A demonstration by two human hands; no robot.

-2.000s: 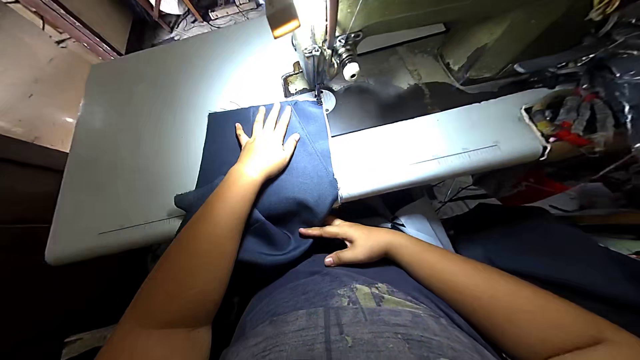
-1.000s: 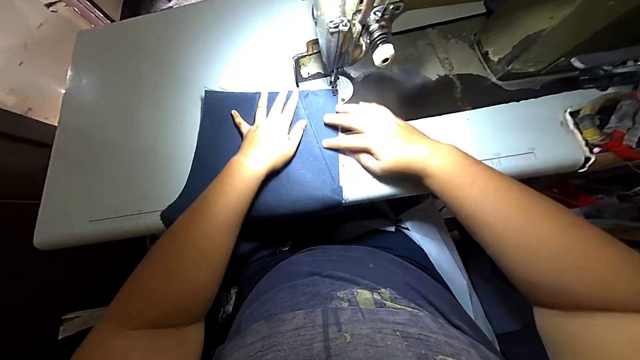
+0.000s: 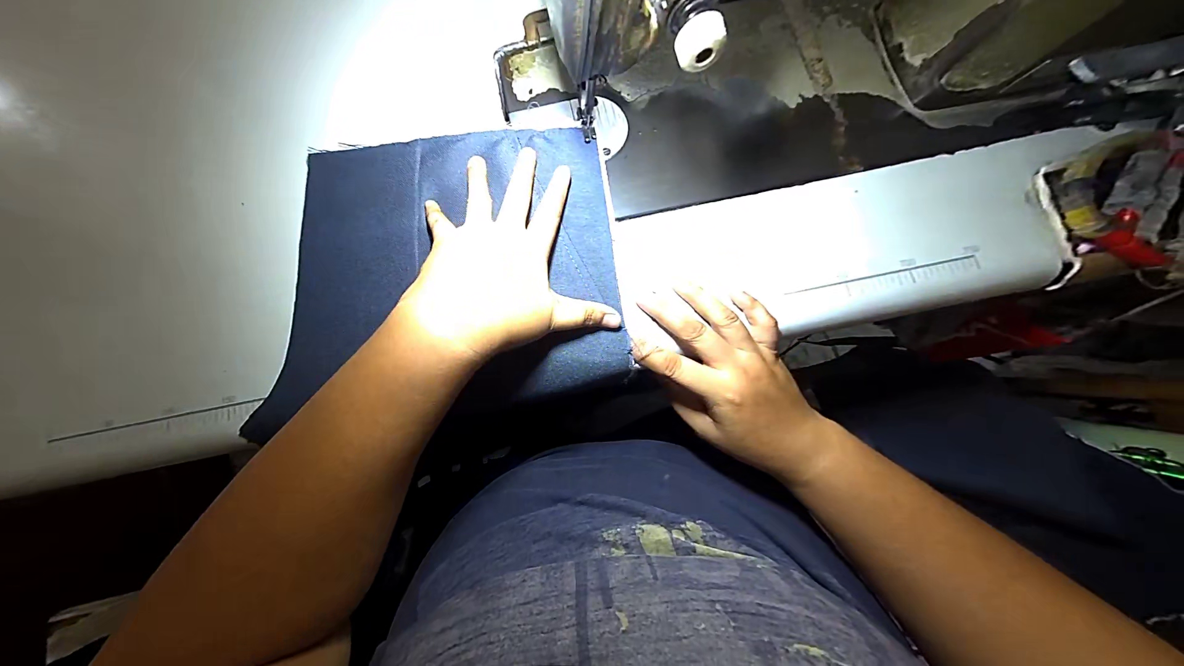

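Note:
A piece of navy blue fabric [image 3: 361, 222] lies flat on the white sewing machine table [image 3: 166, 185], its top right corner at the presser foot [image 3: 587, 120]. My left hand [image 3: 499, 268] rests palm down on the fabric with its fingers spread, the thumb near the right edge. At the fabric's lower right corner is my right hand [image 3: 731, 370], its thumb and forefinger close against the edge; whether they pinch it cannot be told. The other right fingers lie over the table's front strip. The needle area sits beside a round metal plate [image 3: 610, 127].
Above the fabric stands the sewing machine head with a white knob [image 3: 699, 41]. A dark machine bed [image 3: 731, 148] spans the middle. Bundled cables or cloth with red parts [image 3: 1124, 236] lie at the right end. Dark fabric [image 3: 971, 444] hangs below the table's right side.
My right hand has moved from beside the presser foot down to the fabric's lower right corner. Two seconds ago the fabric's lower part was bunched; it now lies flatter. The view is closer.

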